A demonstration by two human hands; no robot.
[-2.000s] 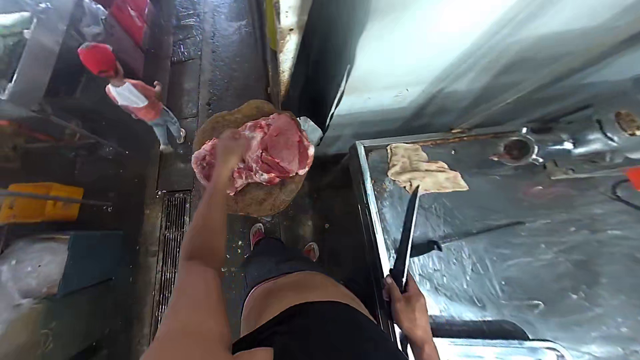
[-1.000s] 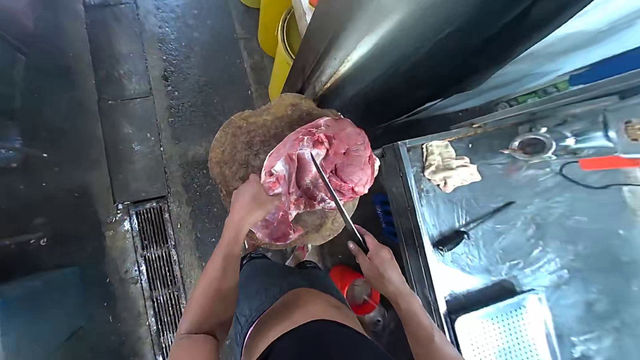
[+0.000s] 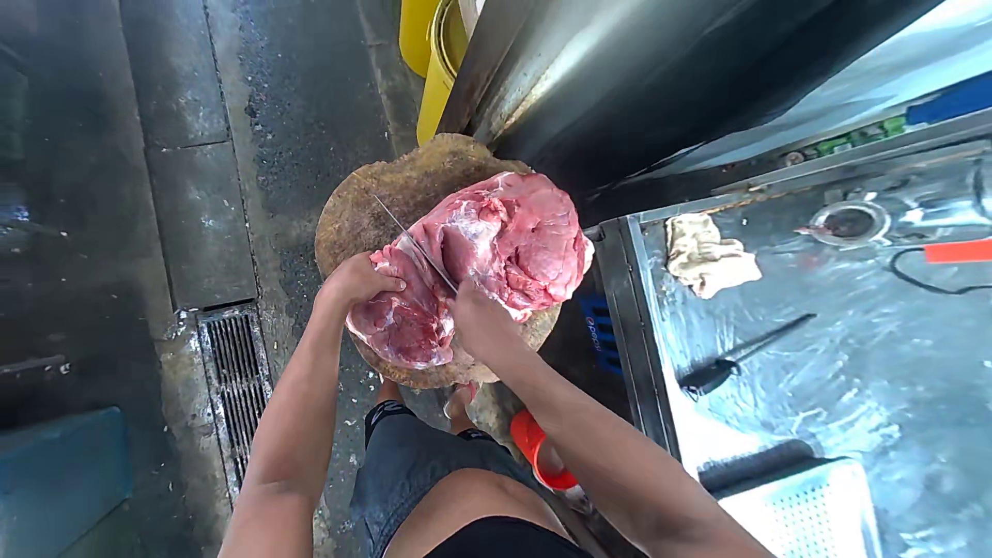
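Note:
A large piece of raw meat (image 3: 535, 232) lies on a round wooden chopping block (image 3: 387, 182). My left hand (image 3: 358, 283) grips the meat's left part, with the thumb on top. In my right hand (image 3: 482, 318) is a knife (image 3: 418, 246); its narrow blade lies across the meat between the lobe by my left hand and the larger right part. The blade's tip extends past the meat's upper edge over the block. My right fingers hide the knife's handle. How deep the blade sits in the meat cannot be told.
At right stands a metal table (image 3: 837, 372) with a cloth (image 3: 705, 256), a dark-handled tool (image 3: 709, 377) and a perforated white tray (image 3: 814, 504). Yellow buckets (image 3: 438, 93) stand beyond the block. A red bucket (image 3: 542, 453) is near my feet, and a floor drain grate (image 3: 235, 380) lies at left.
The knife, over the table two seconds ago, came to the meat by one second ago. It has since shifted left across the meat, with my right hand now over the meat's lower edge.

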